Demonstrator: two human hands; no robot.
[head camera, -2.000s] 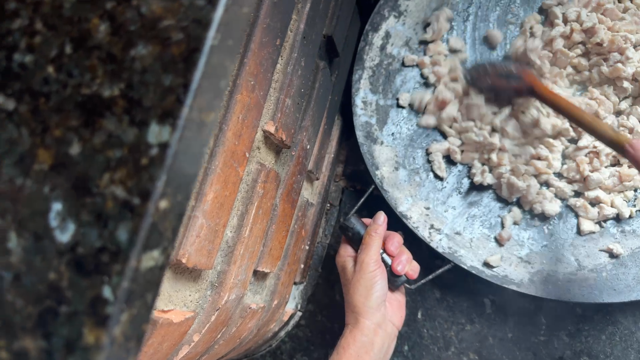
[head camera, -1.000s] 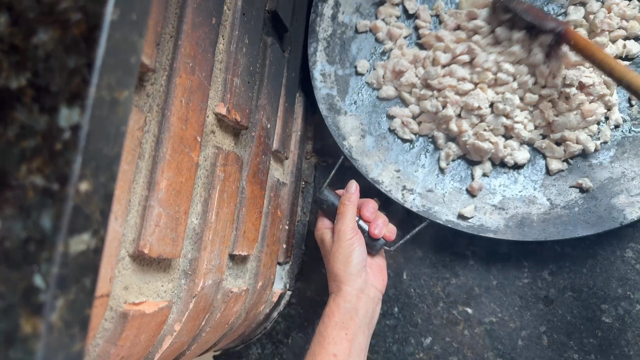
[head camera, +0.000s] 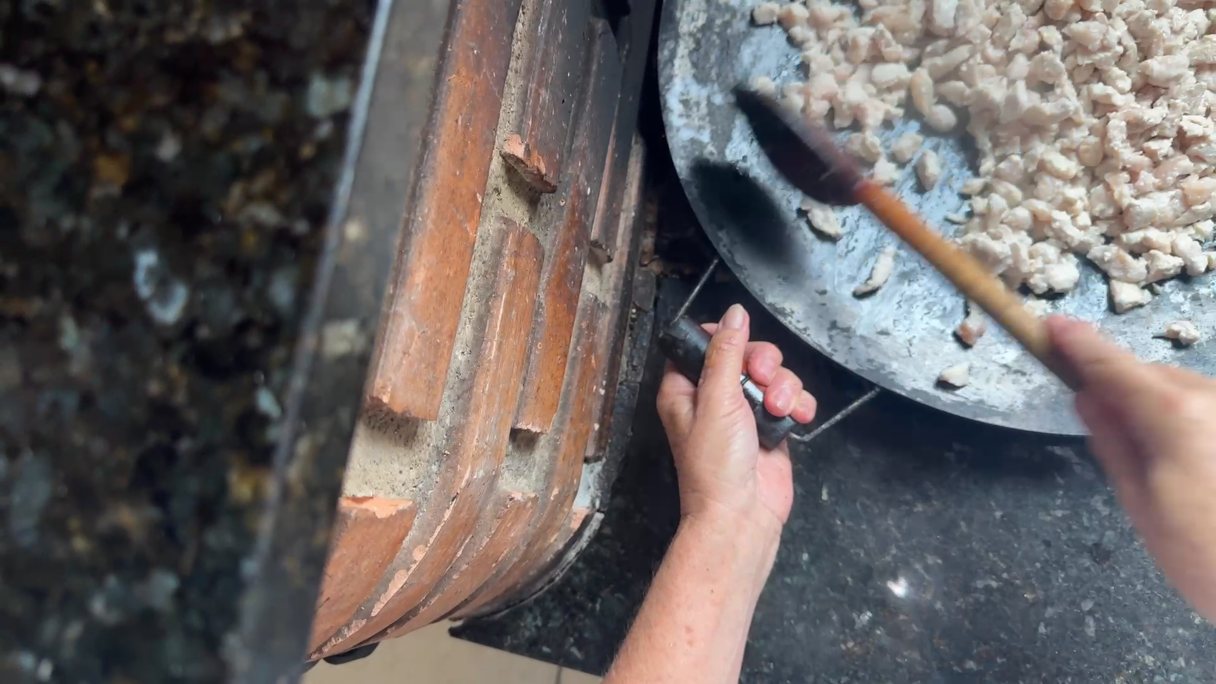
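Note:
A wide, round metal pan (head camera: 912, 380) fills the upper right, its surface scuffed and grey. Small pale pieces of what looks like diced meat (head camera: 1092, 142) are heaped in it, with a few loose bits near the rim. My left hand (head camera: 731, 408) grips the pan's dark side handle (head camera: 689, 350), thumb along the top. From the right edge my right hand (head camera: 1140, 427) holds the shaft of a wooden spoon (head camera: 959, 266). The spoon's dark head is above the left part of the pan, beside the pieces, and casts a shadow on the metal.
A brick and mortar wall (head camera: 427, 285) runs close along the left of the pan and handle. Beyond it, a speckled dark stone slab (head camera: 161, 380) takes up the left side. A dark stone counter (head camera: 931, 551) lies below the pan, with a pale floor strip at the bottom.
The spoon has moved left and toward the near side of the pan, off the heap, and my right hand has come into clear view. My left hand still holds the handle.

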